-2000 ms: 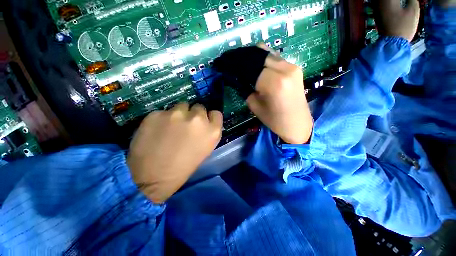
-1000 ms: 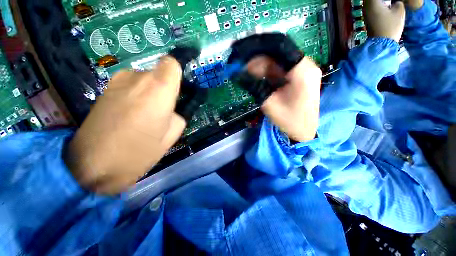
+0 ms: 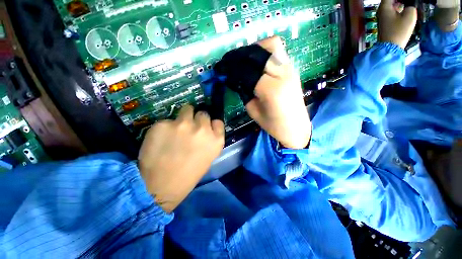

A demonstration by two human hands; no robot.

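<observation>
A large green circuit board lies before me. Small blue box components show at its lower middle, between my fingertips and partly hidden by them. My left hand is low over the board's near edge, its black-covered fingers reaching up to the blue parts. My right hand comes from the right, black-covered fingers bent down over the same spot, fingertips at the blue parts. The fingers overlap and blur, so whether either hand grips a part cannot be told.
Orange-brown components stand in a column at the board's left side. A black pallet frame and dark red-brown side bar lie to the left, with another board beyond. A silver rail runs below my hands. Another person's blue sleeve is at right.
A second ago my hands were apart, the right with a blue part at its fingers. Now my left hand has moved right and down, and both hands' fingers meet over the blue parts.
</observation>
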